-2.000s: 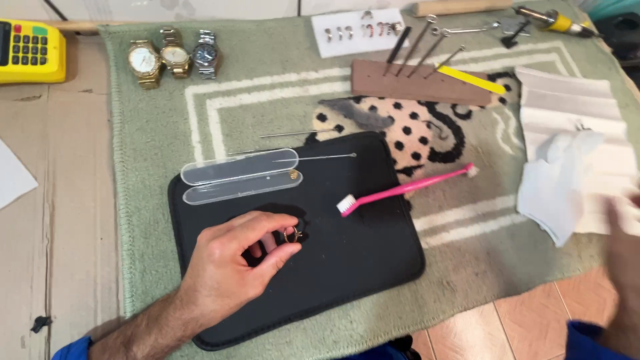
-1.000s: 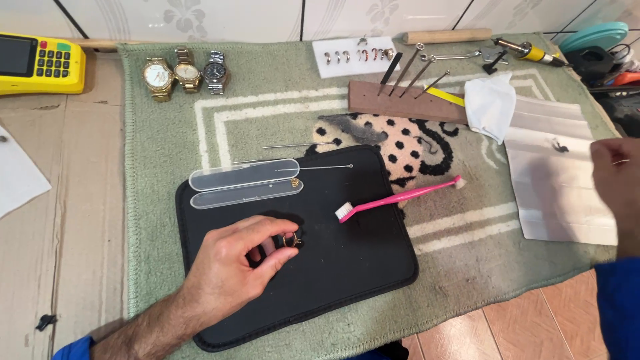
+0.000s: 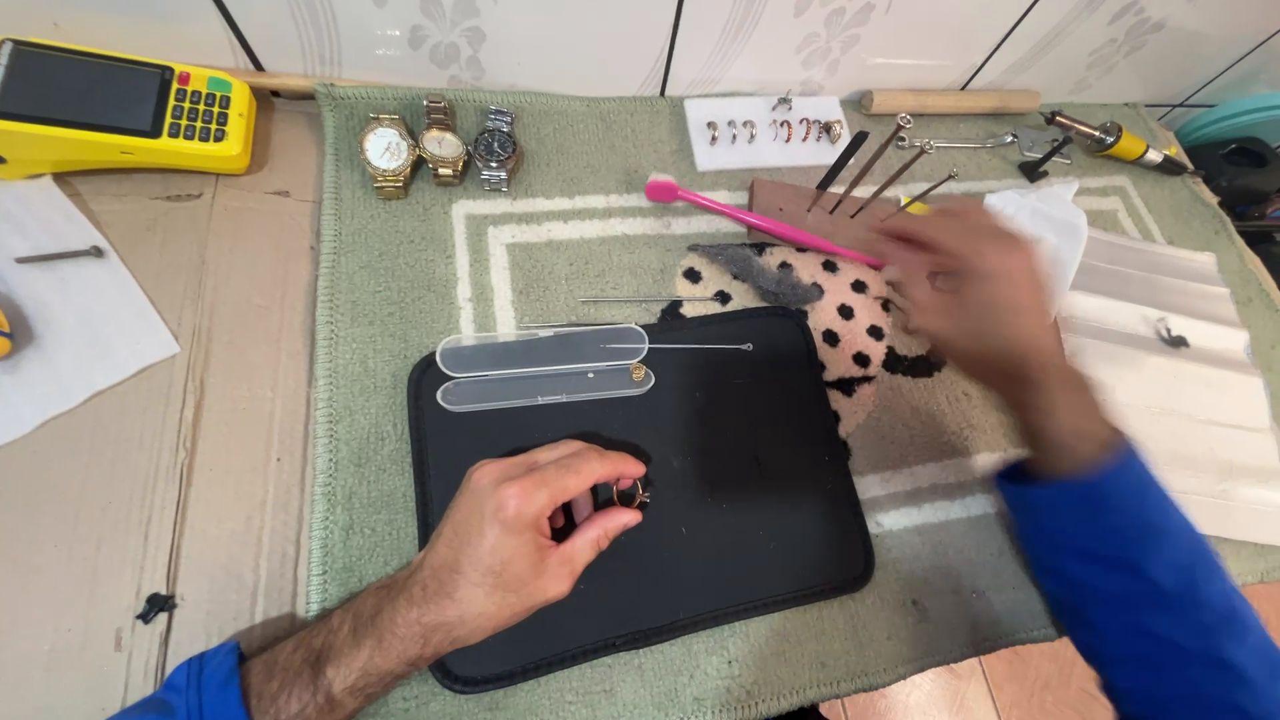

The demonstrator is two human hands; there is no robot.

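My left hand [image 3: 545, 525] pinches a small ring [image 3: 628, 493] between thumb and fingertips, just above the black padded mat [image 3: 740, 530]. My right hand [image 3: 965, 285] is blurred by motion and grips one end of a pink double-ended toothbrush [image 3: 765, 222], whose head points left over the green rug. An opened clear plastic case [image 3: 545, 370] lies at the mat's upper left. A small gold piece [image 3: 638, 372] rests in its lower half. A thin metal rod [image 3: 700, 346] with a looped tip extends right from the case.
Three wristwatches [image 3: 440, 145] and a card terminal [image 3: 125, 110] are at the back left. Behind the mat, a white ring holder [image 3: 765, 132] and a brown block [image 3: 800, 212] with upright tools stand on the rug. A white cloth [image 3: 1045, 230] and folded paper [image 3: 1170, 380] lie right.
My right hand has come in from the right and picked up the pink toothbrush, which lay on the mat's right edge. The white cloth moved from the folded paper toward the back. My left hand still holds the ring.
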